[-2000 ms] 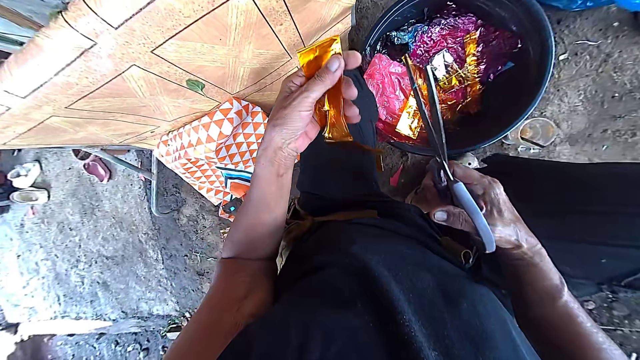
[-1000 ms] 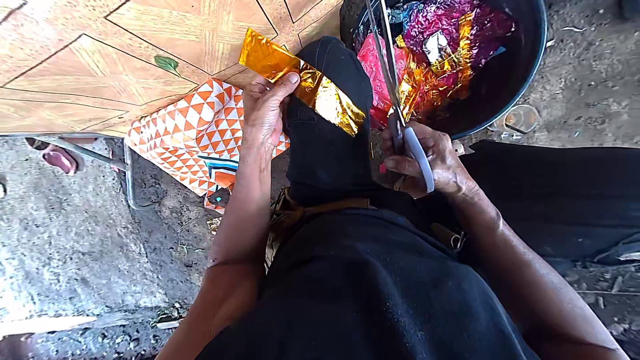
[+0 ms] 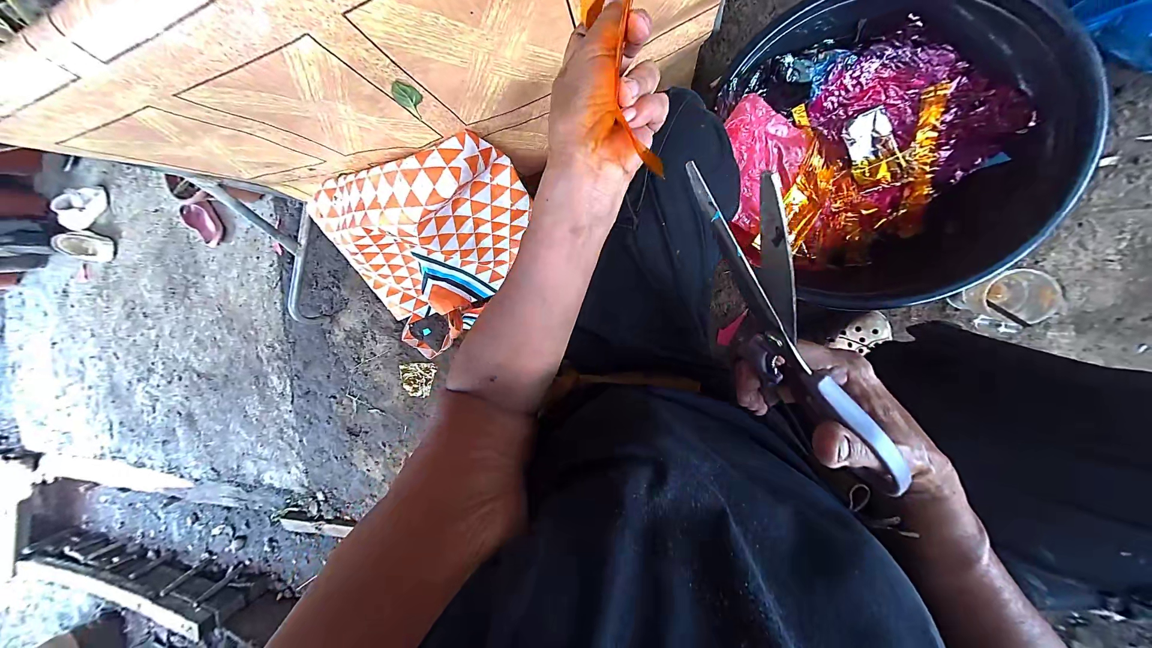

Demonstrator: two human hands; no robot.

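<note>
My left hand [image 3: 601, 94] is raised at the top centre, beside the table's edge, with its fingers closed on a strip of orange-gold foil [image 3: 621, 108]. Part of the strip is cut off by the top of the view. Low on the right, my right hand [image 3: 850, 423] grips a pair of scissors [image 3: 778, 270] with a grey-white handle. Their blades point up and stand apart, with nothing between them. Beyond the blades, a black basin [image 3: 1017, 238] holds crumpled pink, magenta, blue and gold foil [image 3: 855, 162].
A table with a wood-pattern cover [image 3: 270, 99] fills the upper left, with a green leaf [image 3: 407, 95] on it. An orange-and-white triangle-patterned cloth [image 3: 432, 207] hangs at its edge. A clear plastic cup [image 3: 1026, 297] lies beside the basin. Pink footwear [image 3: 202, 220] is on the ground at left.
My left hand has moved up with the foil strip, which showed spread out a second ago and now appears nearly edge-on. The scissors stay in my right hand, their blades now wider apart.
</note>
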